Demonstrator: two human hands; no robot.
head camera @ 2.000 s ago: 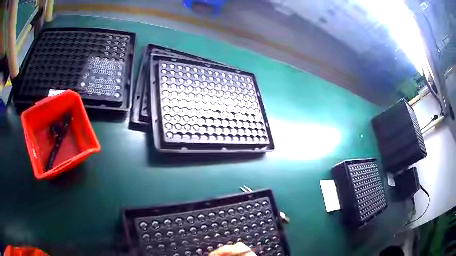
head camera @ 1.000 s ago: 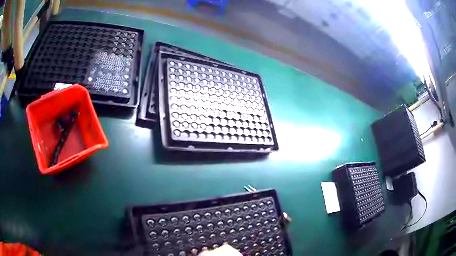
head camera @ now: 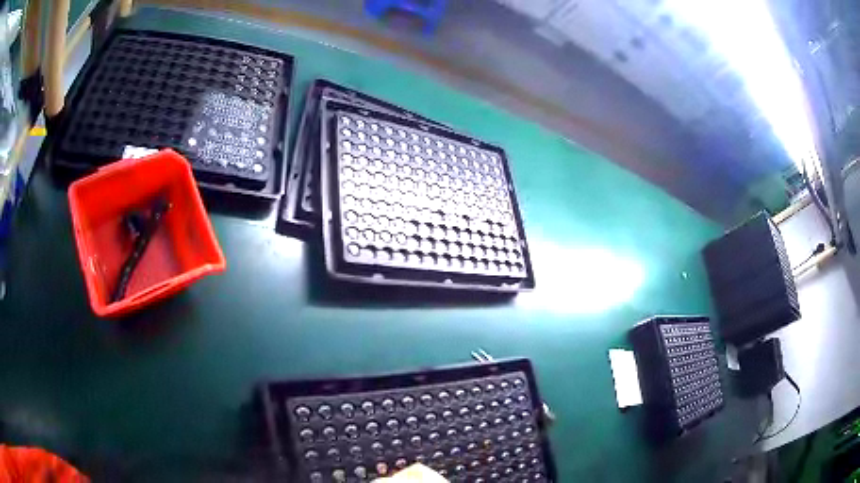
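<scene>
A black component tray (head camera: 415, 386) lies nearest me, cut off by the bottom edge. Its round pockets hold small dark parts with shiny centres. A small pale part of a hand, seemingly my right hand (head camera: 412, 474), shows over the tray at the bottom edge. Its fingers and anything in them are cut off or blurred. My left hand is not in view. A slim silver tool (head camera: 483, 357) shows its two thin tips beyond the tray's far rim; the rest is hidden by the tray.
A red bin (head camera: 193, 236) with dark tools stands left. A tray (head camera: 179, 42) lies behind it; a bright-looking tray (head camera: 429, 280) sits askew on another. Right are a paper slip (head camera: 624, 377), tray stack (head camera: 657, 382), taller stack (head camera: 754, 278) and black box (head camera: 760, 366). Unclear orange-red item (head camera: 36, 467), bottom left.
The view has shifted, so the bin and trays appear farther right. The hand part has moved slightly left over the nearest tray and shows less. No tray or bin has visibly been moved.
</scene>
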